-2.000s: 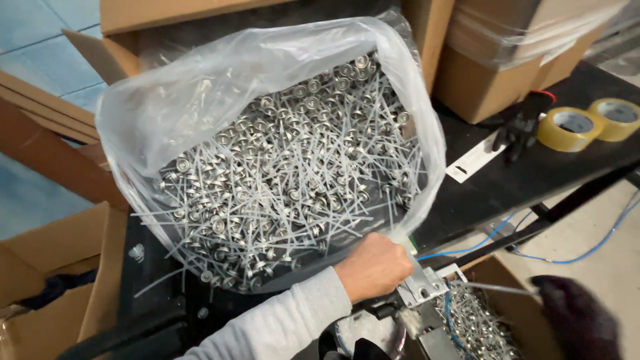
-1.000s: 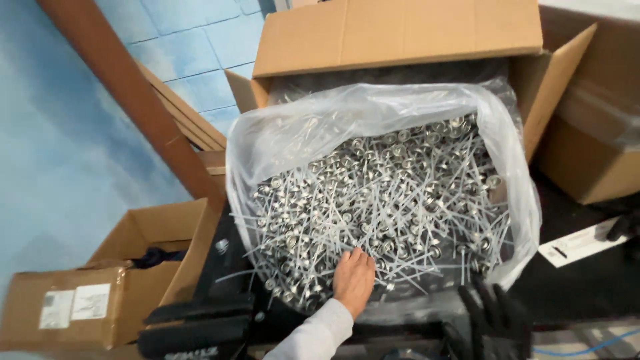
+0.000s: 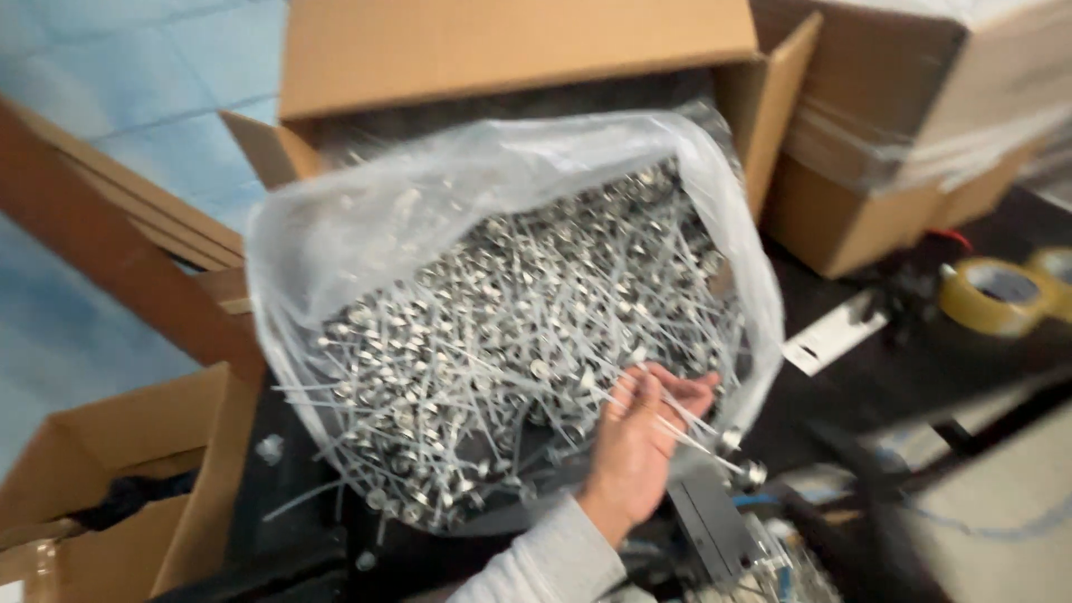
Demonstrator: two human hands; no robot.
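My bare left hand, in a grey sleeve, is palm up over the near right part of a clear plastic bag. A few white candle wicks with round metal tabs lie across its curled fingers, their tabs pointing right. Many more candle wicks with metal tabs fill the bag in a tangled heap. A blurred dark shape at the lower right looks like my black-gloved right hand; its fingers cannot be made out. Just right of my left wrist is a grey metal device.
A cardboard box stands open behind the bag. At the left is another open carton. Wrapped cartons, yellow tape rolls and a white card sit on the black table to the right. More metal-tabbed pieces lie at the bottom right.
My left hand was by the metal device, then reached into the heap; now it is turned palm up at the bag's right side with wicks in it. The view has shifted.
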